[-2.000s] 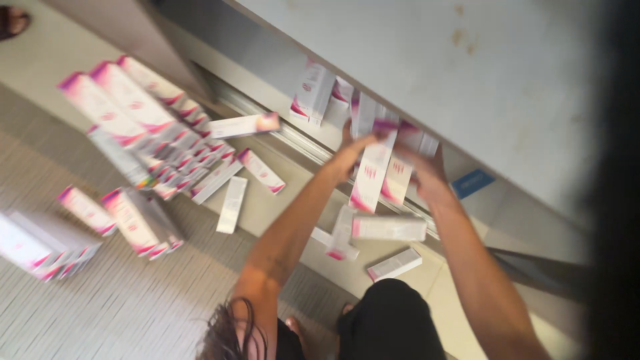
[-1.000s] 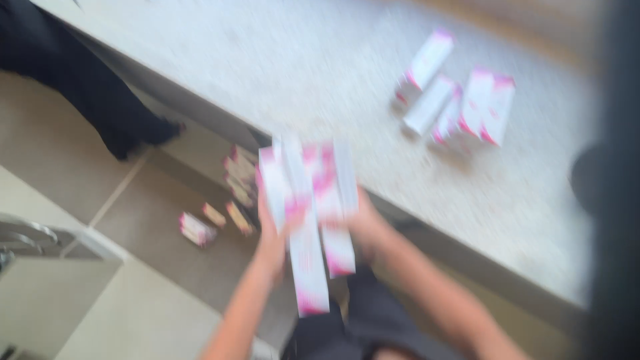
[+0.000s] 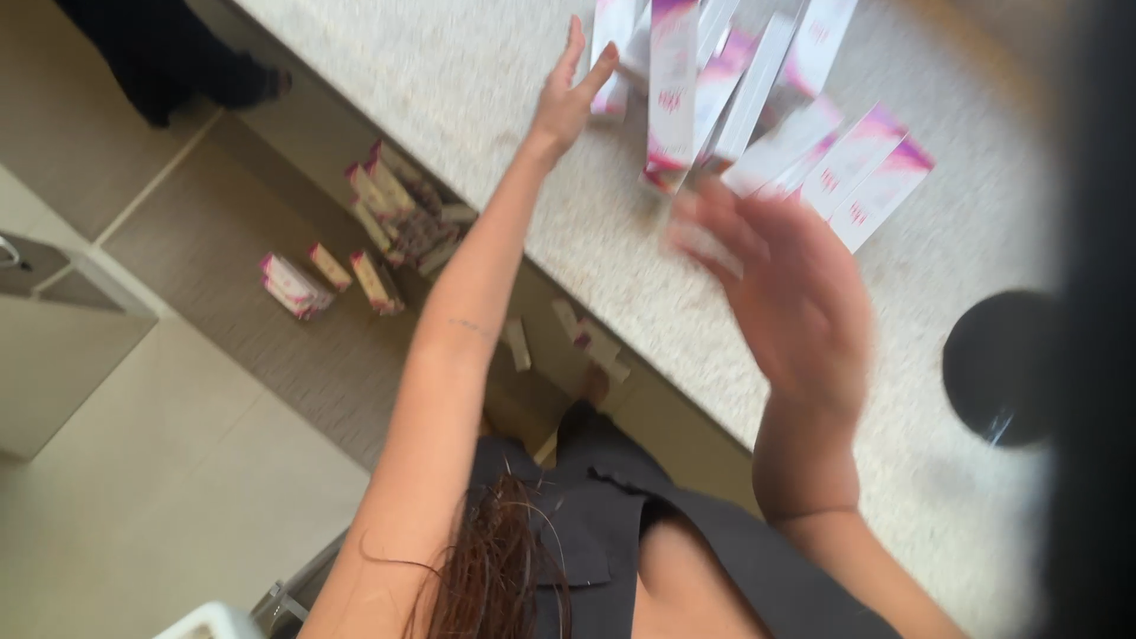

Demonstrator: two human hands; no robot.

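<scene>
On the speckled countertop (image 3: 426, 80) lies a loose heap of long white cartons with pink-purple ends (image 3: 672, 98), some overlapping. My left hand (image 3: 572, 98) is at the heap's left side, thumb and fingers spread, holding nothing; whether its thumb touches a carton is unclear. Blurred by motion, my right hand (image 3: 781, 275) is just below the heap with nothing in its grasp, its fingers near the lower cartons. Two cartons (image 3: 856, 177) lie side by side at the heap's right.
Down on the floor at left are more cartons (image 3: 297, 286), some piled (image 3: 399, 204) beside the counter base. A dark round object (image 3: 1003, 368) is at the right of the counter. Another person's dark-clad leg (image 3: 169, 53) shows at upper left. A white curved edge (image 3: 209, 621) is at bottom left.
A second ago both my hands held a bundle of cartons in front of the counter's edge. Now they are apart over the counter, the bundle is let go, and the heap there is larger.
</scene>
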